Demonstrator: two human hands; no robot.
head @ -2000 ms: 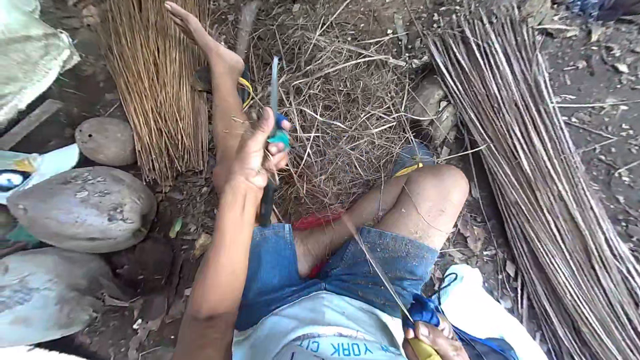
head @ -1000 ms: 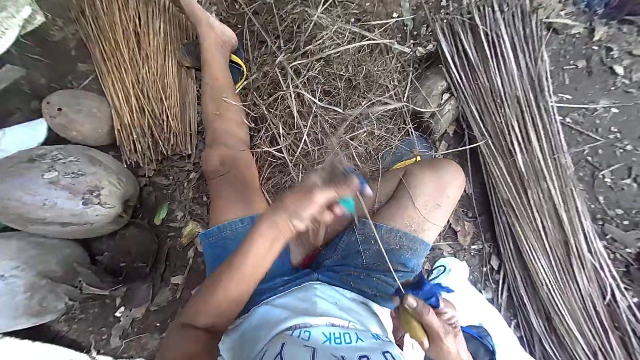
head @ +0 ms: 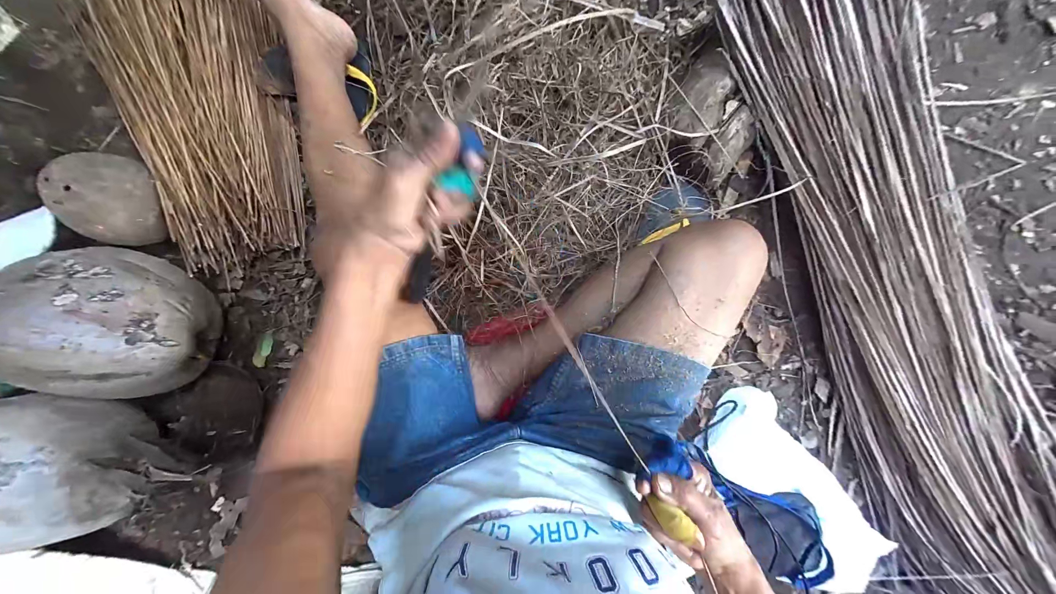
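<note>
My left hand (head: 404, 198), blurred, is closed around a knife, whose black handle (head: 419, 276) sticks out below the fist; its blade is too blurred to make out. Blue and teal wraps show on the fingers. At the lower right, my right hand (head: 701, 516) grips one end of a thin plant strip (head: 573, 351), with a yellow wrap and blue cloth at its fingers. From there the strip runs up and left across my shorts towards the left hand. Whether it touches the knife cannot be told.
Tangled shavings (head: 561, 148) cover the ground between my legs. A bundle of brown sticks (head: 206, 132) lies at the upper left, a long greyish bundle (head: 883, 231) at the right. Large dry husked fruits, probably coconuts (head: 99, 322), lie left. A white bag (head: 775, 445) lies by my right hand.
My left hand came down close to the strip over my lap a second ago, and has since moved up and left, away from my right hand. The right hand has stayed at the lower right, holding the strip.
</note>
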